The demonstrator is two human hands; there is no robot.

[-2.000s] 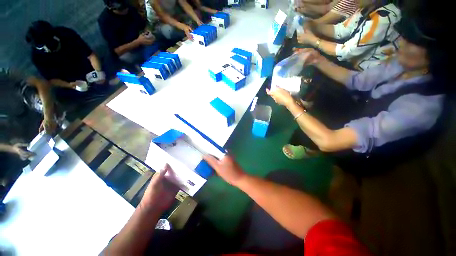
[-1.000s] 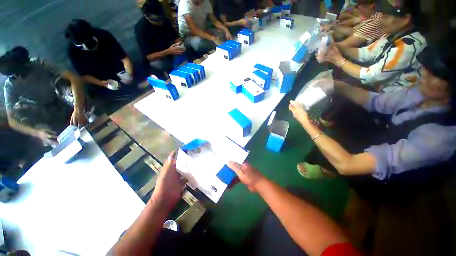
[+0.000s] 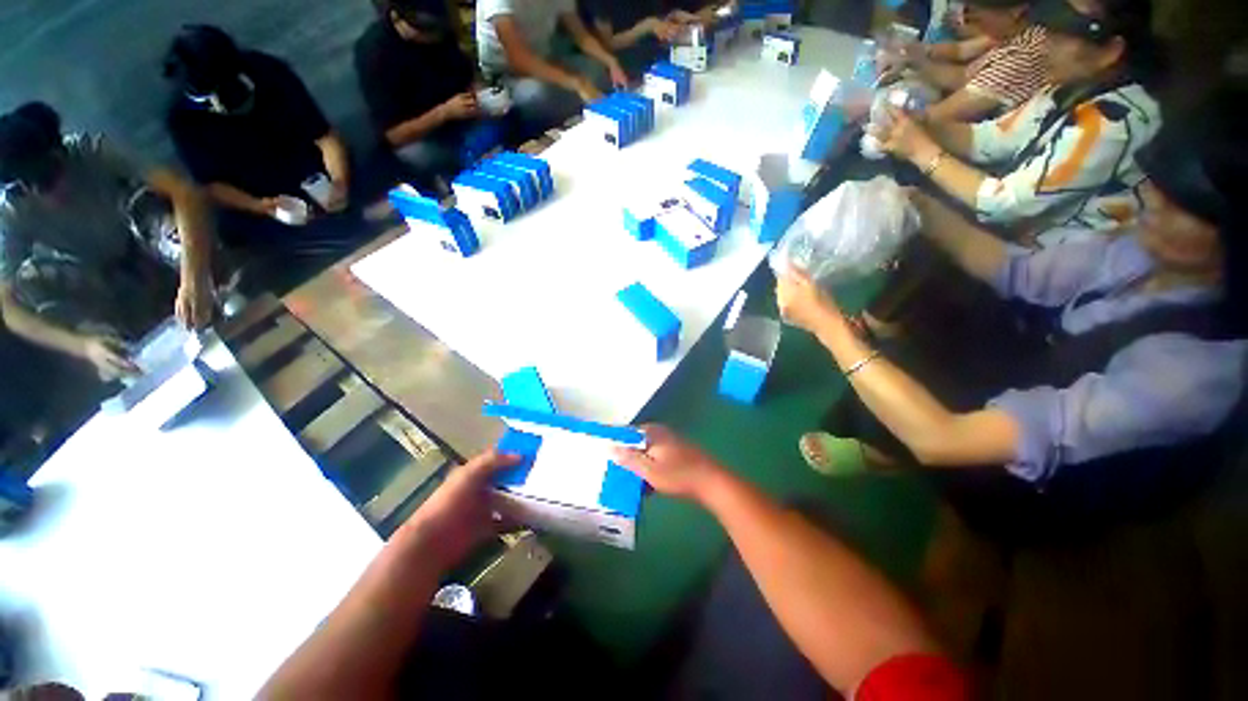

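A blue-and-white retail carton is held between my two hands, low in the centre of the view, above the near end of the table. Its white face and blue flaps show, with a blue-edged flap along the far side. My left hand grips its left end. My right hand grips its right end, with the thumb near the blue side flap. Another blue piece shows just behind the carton; I cannot tell whether it is joined to it.
Blue cartons stand in rows on the white table. An open carton stands beside its right edge. A wooden pallet lies left of centre. Seated people line both sides; one at right holds a clear bag.
The carton between my hands has turned, so its blue side flaps and long blue edge now show. The neighbour's clear bag at right has been raised and turned.
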